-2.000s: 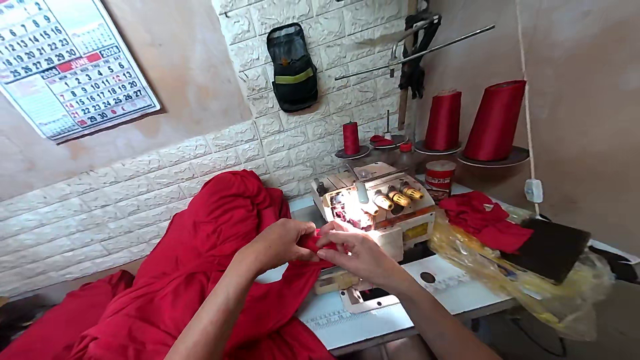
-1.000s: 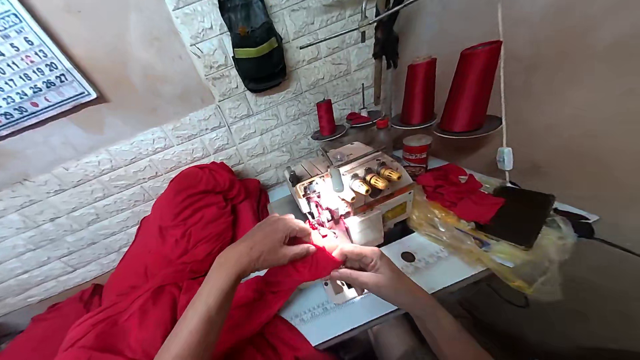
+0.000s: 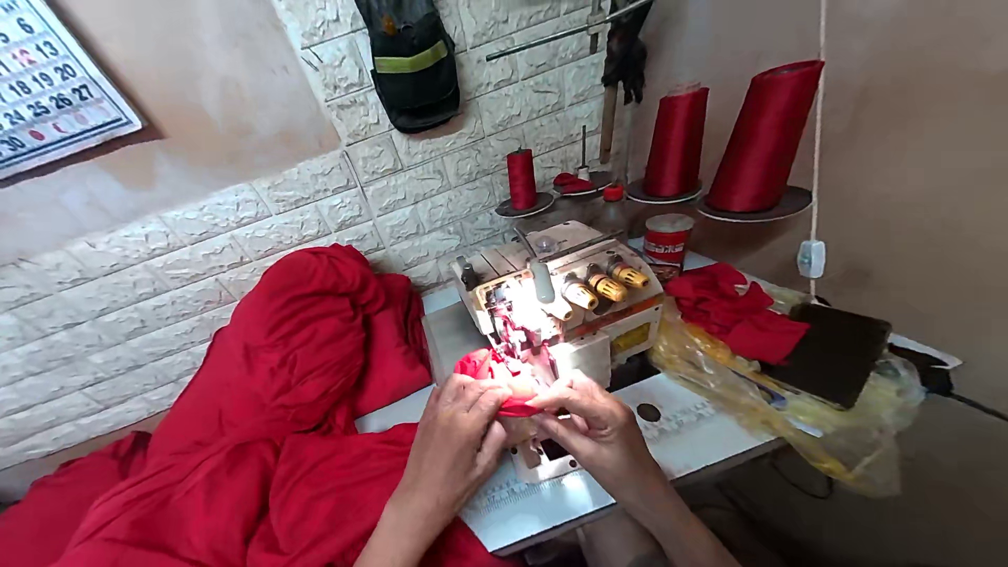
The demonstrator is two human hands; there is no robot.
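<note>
My left hand (image 3: 461,429) pinches the left side of a red fabric edge (image 3: 516,407), close in front of the needle area of an overlock sewing machine (image 3: 559,276). On the right side of that edge, my right hand (image 3: 594,425) grips it between thumb and fingers. Bright lamp light washes out the fabric and the presser foot area, so the exact contact there cannot be told. A large heap of red fabric (image 3: 307,354) lies to the left of the machine and runs down beside my left forearm.
Red thread cones (image 3: 760,142) stand on holders behind the machine, near a red cup (image 3: 668,240). Red scraps (image 3: 732,307), a dark flat object (image 3: 839,350) and a clear plastic bag (image 3: 850,441) lie at the right of the white table (image 3: 693,433). A switch (image 3: 811,258) hangs on a cord.
The fabric between my hands has moved up to the machine's needle area; one second ago it was held stretched just in front. Both hands keep their grip. The view has shifted somewhat.
</note>
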